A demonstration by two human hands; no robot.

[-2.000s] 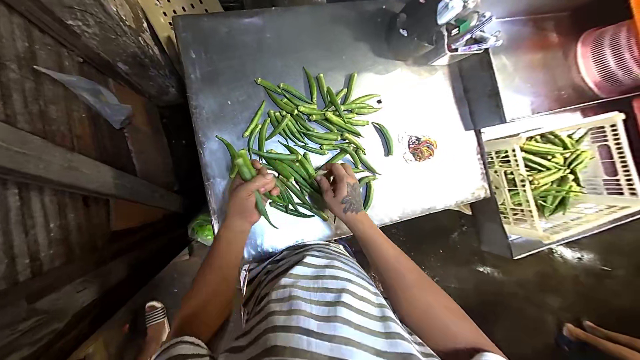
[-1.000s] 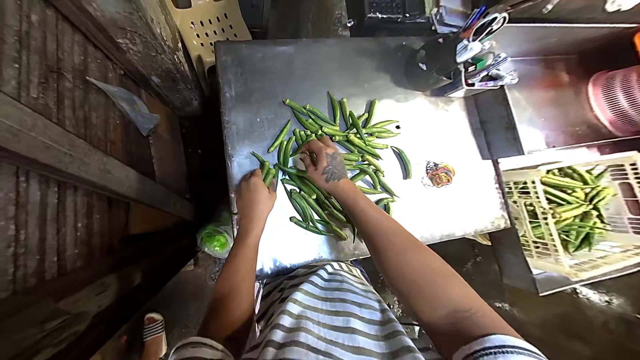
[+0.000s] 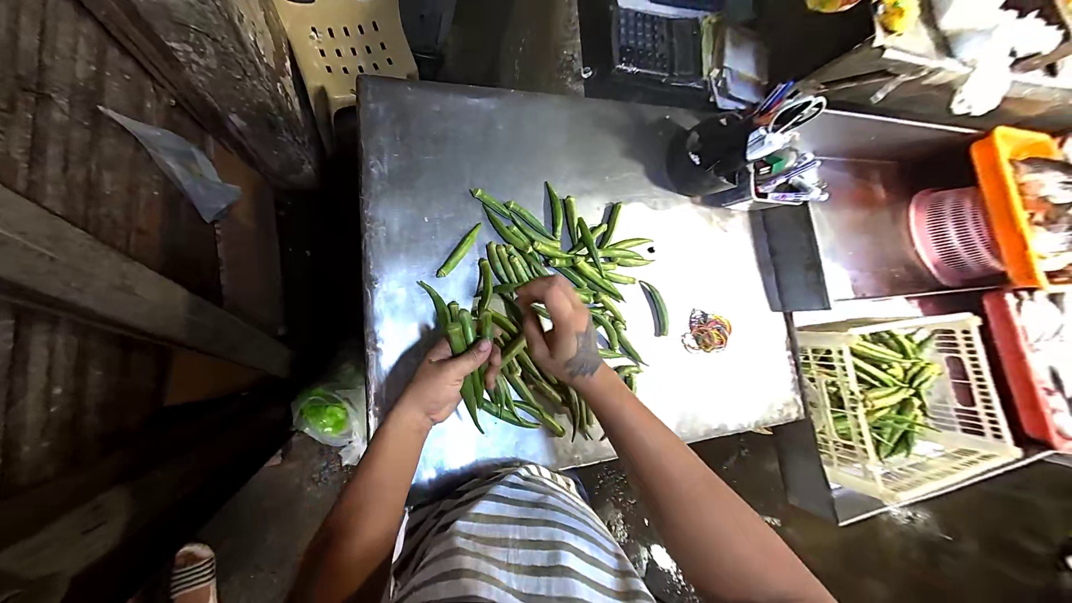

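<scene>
Many green okra pods (image 3: pixel 586 260) lie in a loose pile on a metal table (image 3: pixel 444 134). At the pile's near left side, my left hand (image 3: pixel 448 377) is closed around a small bunch of okra pods (image 3: pixel 456 335), thumb across them. My right hand (image 3: pixel 557 327), palm down with bent fingers, is over the middle of the pile; whether it grips a pod is hidden. One okra pod (image 3: pixel 656 308) lies apart at the right, near a heap of coloured rubber bands (image 3: pixel 708 331).
A dark container (image 3: pixel 708 155) and a holder with pens and scissors (image 3: pixel 783 172) stand at the table's back right. Beyond the right edge are a cream plastic crate (image 3: pixel 921 477) of green pods, a pink basket (image 3: pixel 955 234) and an orange tray (image 3: pixel 1005 201). A calculator (image 3: pixel 657 42) lies behind.
My right hand has moved toward my left hand from farther up the pile. The okra bunch in my left hand shows more plainly than a second ago. The view has shifted.
</scene>
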